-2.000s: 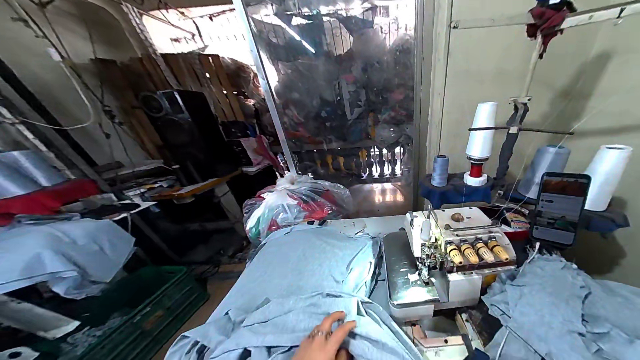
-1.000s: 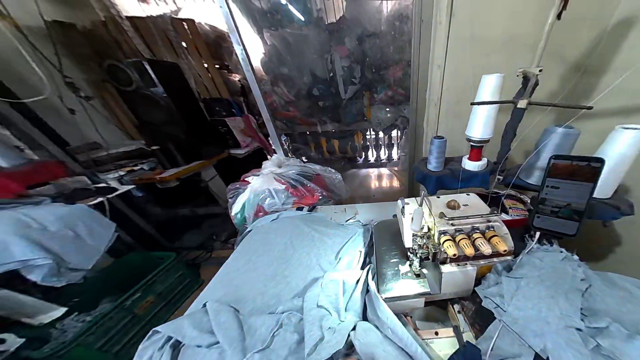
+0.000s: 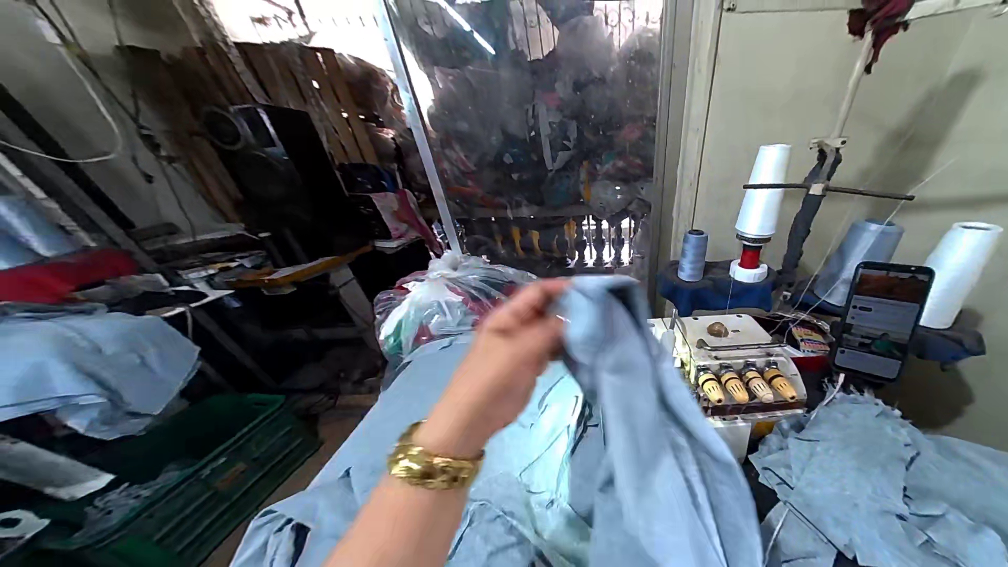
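My left hand (image 3: 516, 350), with a gold bracelet on its wrist, is raised near the middle of the view. Its fingers pinch the upper end of a light blue fabric piece (image 3: 654, 441), which hangs down to the right, partly in front of an overlock sewing machine (image 3: 732, 335). Behind and below the hand, more light blue fabric (image 3: 409, 409) lies in a broad pile. My right hand does not show.
Thread cones (image 3: 764, 193) and a smartphone (image 3: 882, 321) stand behind the machine. Blue fabric pieces (image 3: 858, 472) lie at right. A clear plastic bag (image 3: 433, 303) sits behind the pile; a green crate (image 3: 228, 480) is at lower left.
My left hand, low on the fabric two seconds ago and out of view one second ago, is now raised with a fabric piece in its fingers.
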